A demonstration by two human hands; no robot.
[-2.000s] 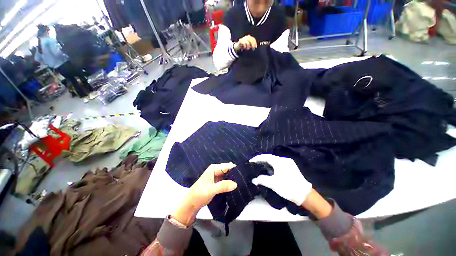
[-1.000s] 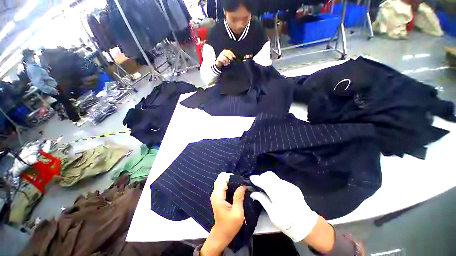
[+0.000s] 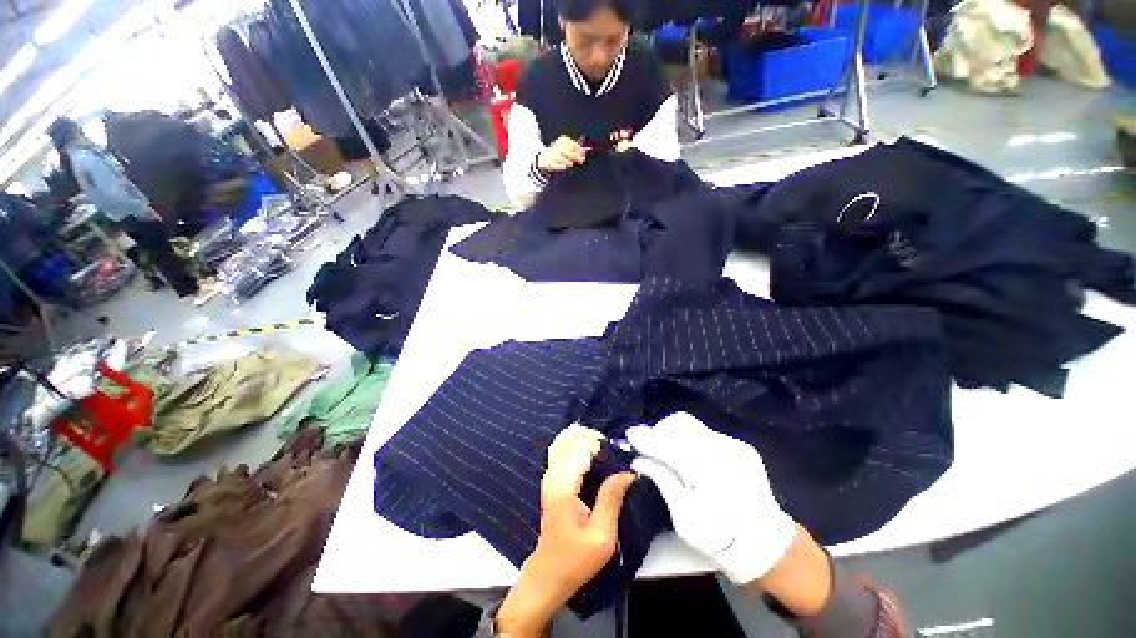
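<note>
Dark pinstriped trousers (image 3: 486, 418) lie spread on the white table nearest me, with thin pale broken stripes. My bare left hand (image 3: 581, 514) pinches a dark folded edge of them between thumb and fingers. My right hand (image 3: 716, 496), in a white glove, is closed close beside it at the same fold, fingertips almost touching my left fingertips. A small pale or metallic bit shows between the fingertips; I cannot tell what it is. The gloved palm is hidden, so a tool in it cannot be made out. Dark cloth hangs below my hands over the table's front edge.
A large black garment pile (image 3: 922, 249) lies on the table (image 3: 1040, 480) at right. Across the table a person in a varsity jacket (image 3: 530, 156) handles dark cloth (image 3: 579, 231). A second dark pile (image 3: 392, 268) sits beyond the left edge. Brown garments (image 3: 224, 548) are heaped at lower left.
Since two seconds ago, my hands have come close together on the fold and the view has shifted. Since one second ago, my right fingertips have moved slightly at the fold and my left fingers have shifted slightly.
</note>
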